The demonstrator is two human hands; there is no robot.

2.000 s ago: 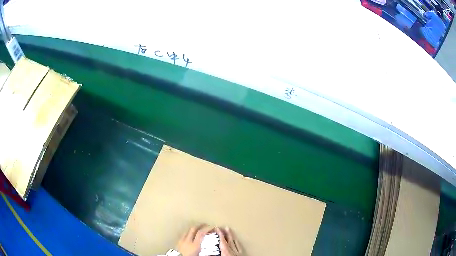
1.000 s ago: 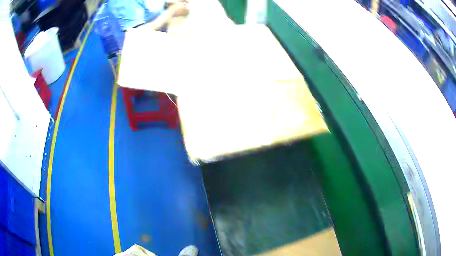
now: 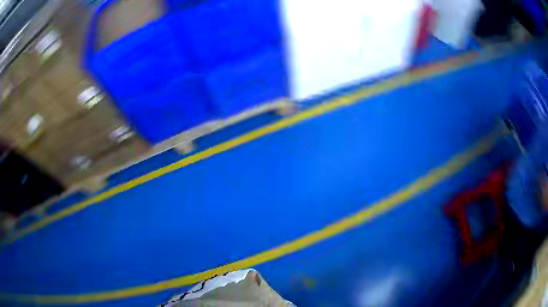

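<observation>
The view is blurred and neither of my hands is in it. Nearest to me, at the bottom edge, is a beige thing (image 3: 243, 291) with a white edge and dark lines. It is cut off by the picture's edge, and I cannot tell if it is cloth or a bag. A tan edge (image 3: 536, 280), probably cardboard, shows at the bottom right corner. No white pieces are in view.
A blue floor (image 3: 300, 174) with yellow lines crosses the view. Blue crates or boxes (image 3: 192, 66), stacked brown cartons (image 3: 66, 114) and a white panel (image 3: 354, 45) stand beyond it. A red stool (image 3: 481, 216) and a person's blue clothing (image 3: 529, 186) are at the right.
The view has swung left from the bench to the aisle. My hands, seen around white pieces two seconds ago, are out of view. The red stool now shows at the right.
</observation>
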